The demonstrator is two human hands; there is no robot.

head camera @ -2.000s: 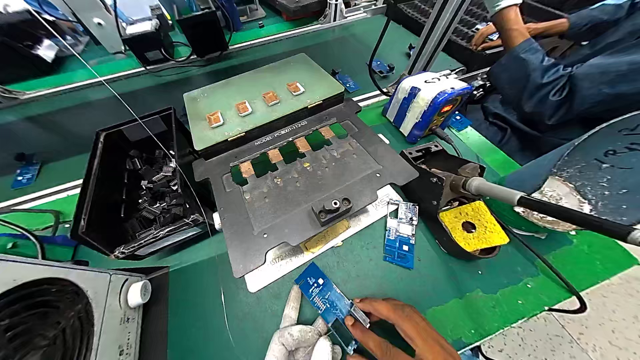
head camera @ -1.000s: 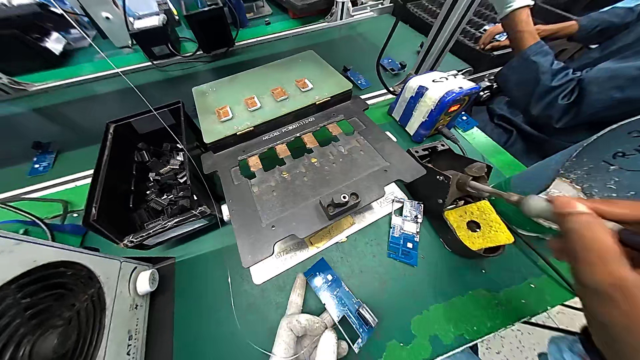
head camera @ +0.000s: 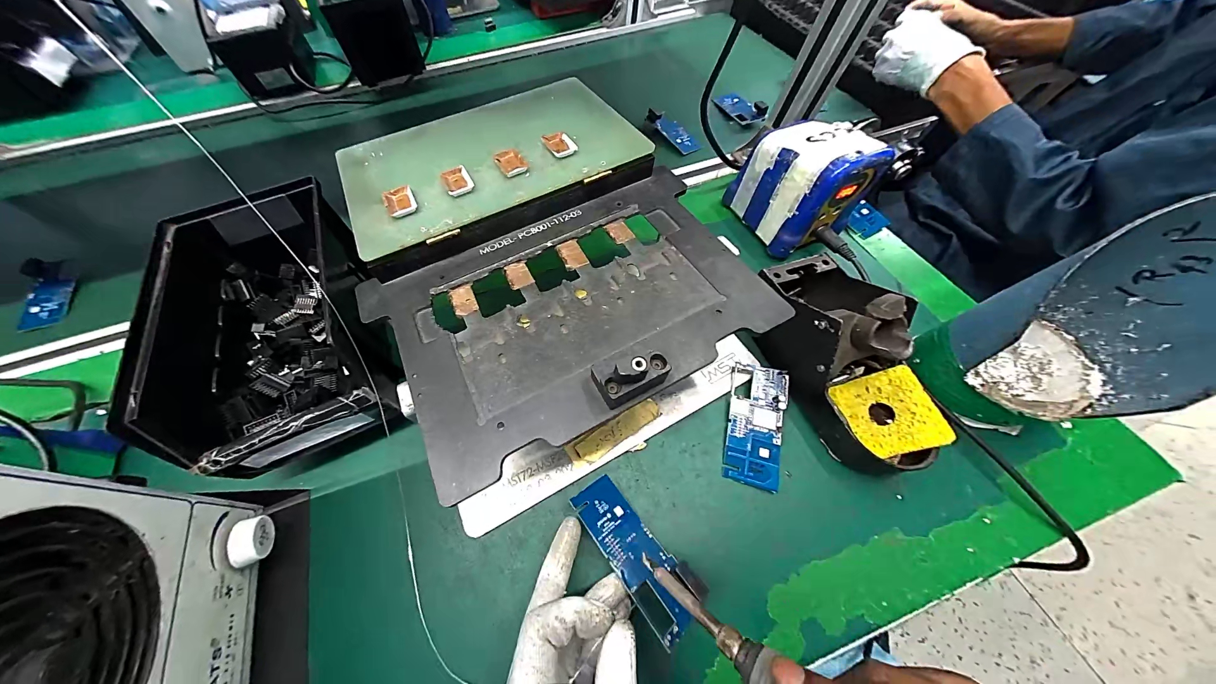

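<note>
My left hand (head camera: 575,617), in a whitish glove, steadies a blue circuit board (head camera: 617,527) at the bottom centre, its fingers along the board's left edge. From the lower right my right hand (head camera: 807,673), mostly cut off by the frame, grips a soldering iron (head camera: 727,635). The iron's tip rests on or just over the middle of that board. A strand of thin wire (head camera: 410,551) runs down to the left of my gloved hand. Another blue circuit board (head camera: 755,432) lies on the green mat, up and to the right.
A black fixture plate (head camera: 570,332) fills the centre, beside a black bin of connectors (head camera: 152,332). To the right stand an iron holder with a yellow sponge (head camera: 855,427), a blue-white soldering station (head camera: 788,190) and a round duct (head camera: 959,370). A fan unit (head camera: 190,570) sits lower left. A co-worker's gloved hand (head camera: 926,52) shows upper right.
My right hand was on the board, then took the iron at its holder. Now the iron has left the holder, and its tip is at the board in my left hand.
</note>
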